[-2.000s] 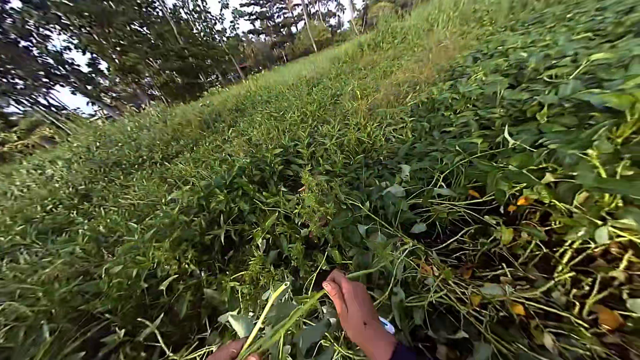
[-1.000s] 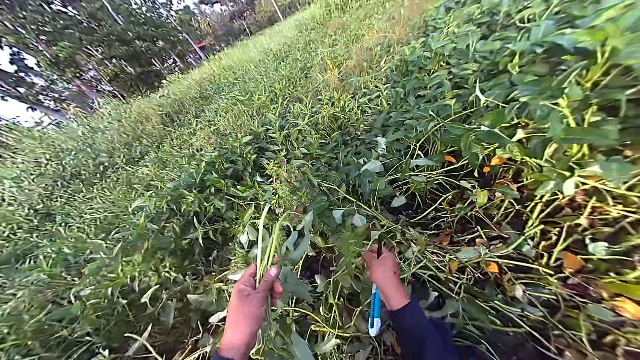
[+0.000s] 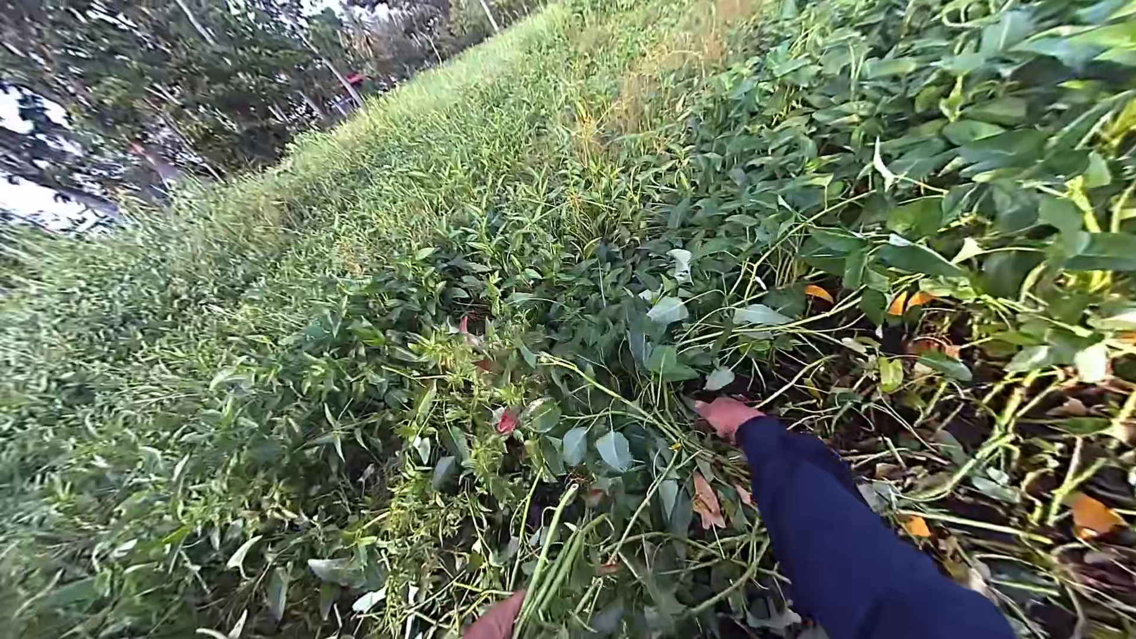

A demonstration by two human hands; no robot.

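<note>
My left hand [image 3: 497,618] shows at the bottom edge, closed on a bunch of cut green stems [image 3: 552,568] that point up and slightly right. Reaching forward among leafy vines, my right hand [image 3: 728,415] comes out of a dark blue sleeve [image 3: 852,532]. Its fingertips are hidden by leaves, so what it grips cannot be told. Broad pale leaves [image 3: 614,450] lie between the two hands.
Dense green plants [image 3: 355,355] cover the slope. Tangled bare stems [image 3: 994,444] and orange dead leaves [image 3: 1093,515] lie on the right. Trees [image 3: 222,80] stand at the far upper left.
My right hand has reached forward into the vines, and the blue-handled tool seen by it earlier is out of sight. My left hand, with the stems, has dropped toward the bottom edge.
</note>
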